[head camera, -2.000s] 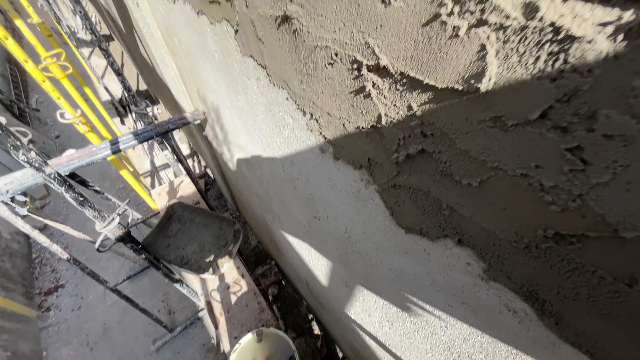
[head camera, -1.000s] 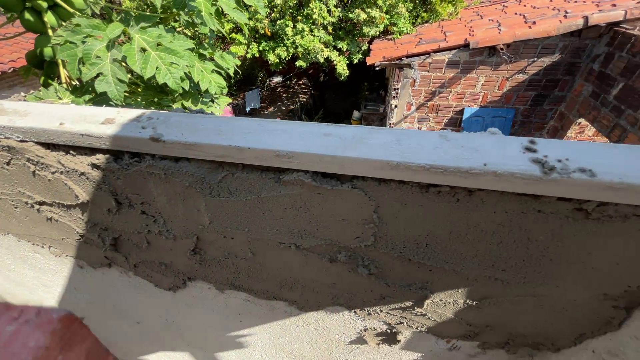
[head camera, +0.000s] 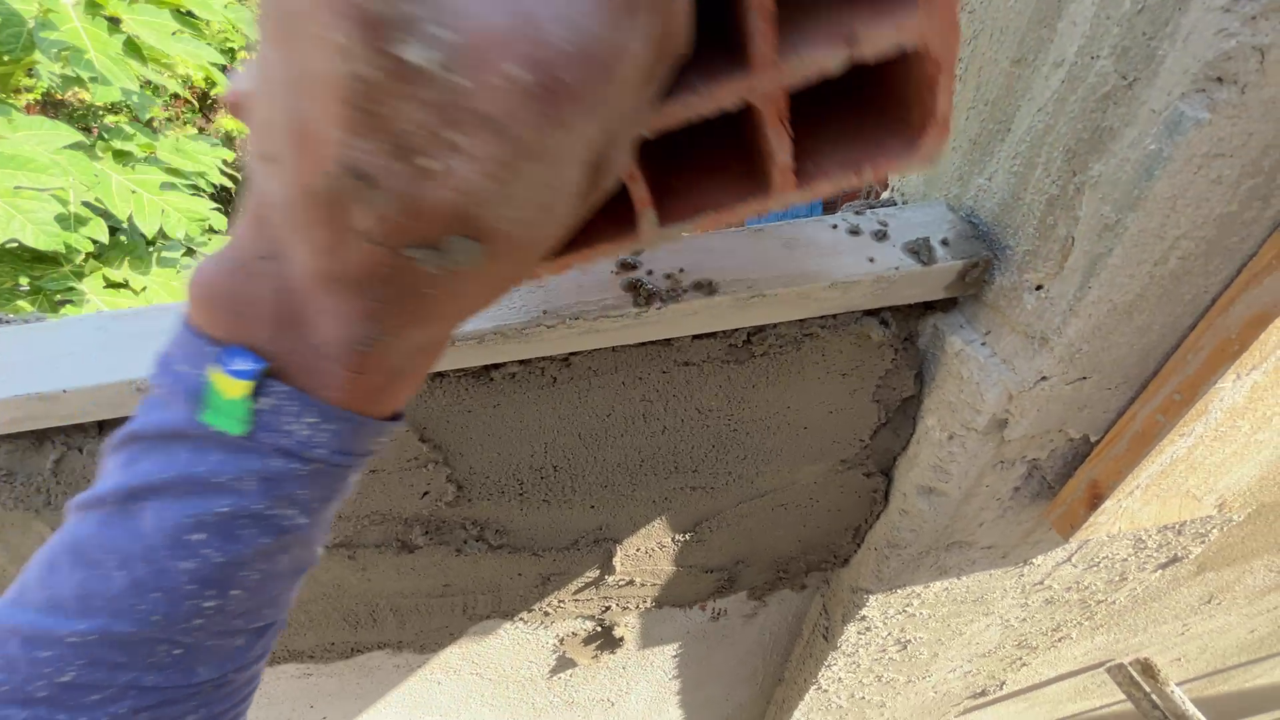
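Note:
My left hand (head camera: 450, 170), blurred, reaches up from the lower left in a blue, speckled sleeve and grips a red hollow clay brick (head camera: 780, 120) with open square cells. Its fingers are mostly hidden behind the back of the hand and the brick. The brick is raised in front of and slightly over a pale wall coping (head camera: 700, 270), which bears dark mortar splatters. Below the coping, rough grey-brown mortar (head camera: 640, 450) covers a band of the wall. Whether the brick touches the coping cannot be told. My right hand is not in view.
At the right the coping meets a rough plastered wall (head camera: 1110, 130), with a wooden board (head camera: 1180, 390) slanting along it. Green foliage (head camera: 110, 160) lies beyond the coping. The end of a mortar-stained bar (head camera: 1155, 690) shows at the lower right.
My left hand, gripping the hollow brick, has come into view. The view has swung from the scaffold and bucket up to the coping, then to its right-hand corner.

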